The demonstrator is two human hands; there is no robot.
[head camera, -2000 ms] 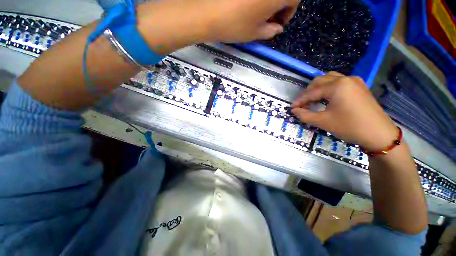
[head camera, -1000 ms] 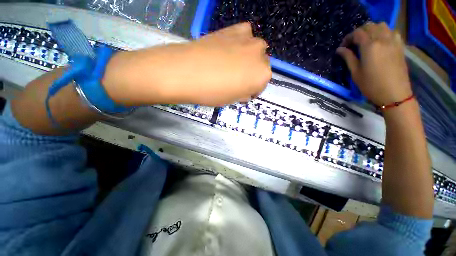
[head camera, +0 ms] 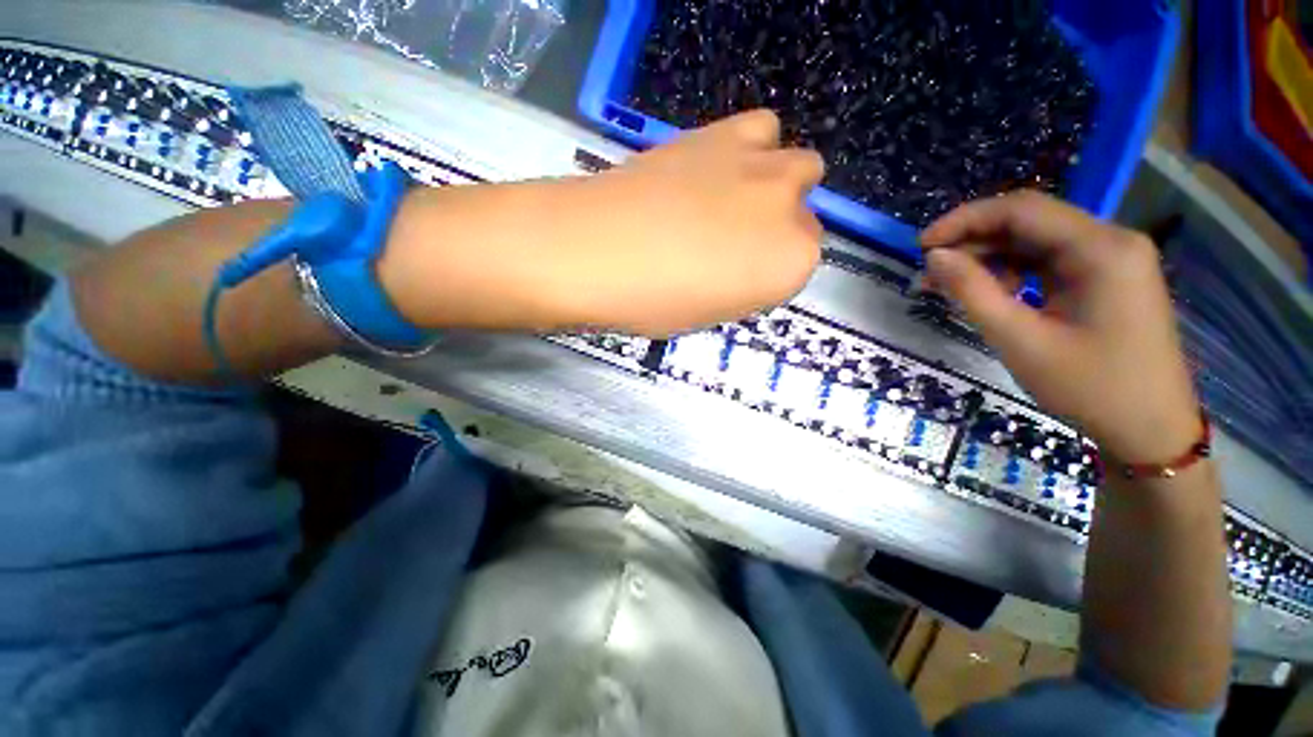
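Observation:
My left hand [head camera: 720, 223], with a blue strap on its wrist, is curled over the near edge of the blue bin, above the boards. Its fingertips are hidden. My right hand [head camera: 1073, 310] is above the track's back side, right of the left hand. Its thumb and forefinger pinch a small black component [head camera: 926, 256] near the bin's front edge. The blue bin [head camera: 878, 228] holds a heap of small black components [head camera: 864, 101]. Circuit board panels [head camera: 828, 382] with blue and black parts lie end to end in the track, partly covered by my arms.
The silver-grey rail [head camera: 720, 439] runs along the front of the boards. Crumpled clear bags [head camera: 447, 36] lie left of the bin. Long dark parts [head camera: 1246, 360] lie to the right. Another blue bin [head camera: 1224, 123] with red and yellow inside stands at the far right.
My right hand went from the boards into the bin, then came back toward the track. My left hand moved down from the bin, closed up, then shifted slightly right.

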